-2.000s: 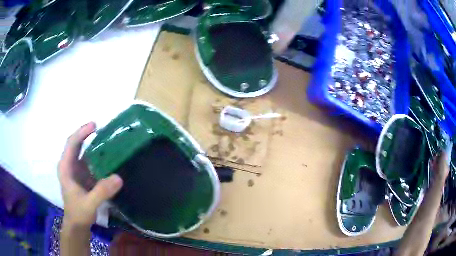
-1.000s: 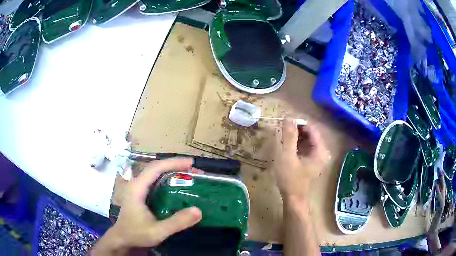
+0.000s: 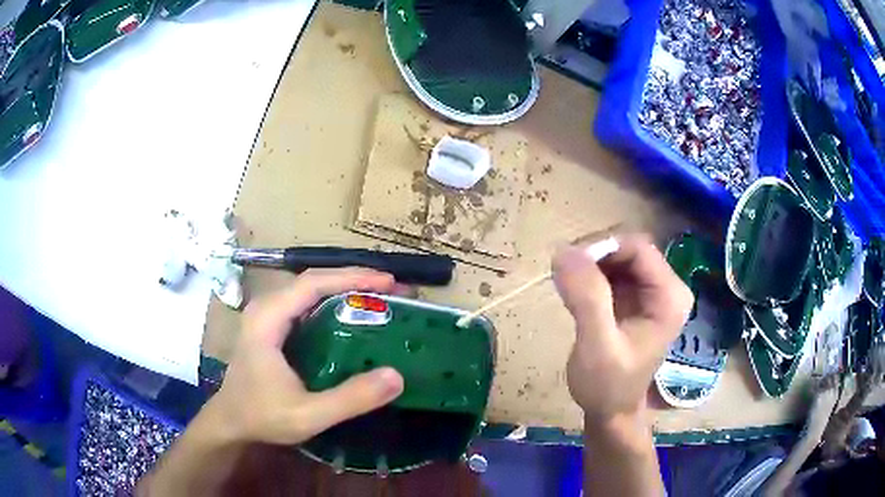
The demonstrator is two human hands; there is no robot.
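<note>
My left hand (image 3: 281, 374) grips a glossy green housing (image 3: 437, 374) by its left side, thumb across its face, above the table's front edge. A silver-rimmed red/orange indicator piece (image 3: 365, 308) sits near its upper left corner. My right hand (image 3: 621, 315) holds a thin pale applicator stick (image 3: 514, 294) between thumb and fingers. The stick's tip is at the housing's upper right corner. The small white cup (image 3: 458, 163) stands on the stained cardboard pad (image 3: 393, 199) behind.
A hammer (image 3: 364, 262) lies behind the housing, its head wrapped in white cloth (image 3: 204, 257). Another green housing (image 3: 464, 58) lies at the back. A blue parts bin (image 3: 621, 107) stands upper right. Narrower green shells (image 3: 691, 335) lie right. Another parts bin is lower left.
My right hand has moved from beside the cup toward me, bringing the stick's tip to the housing. The housing, in my left hand, shows more of its green face.
</note>
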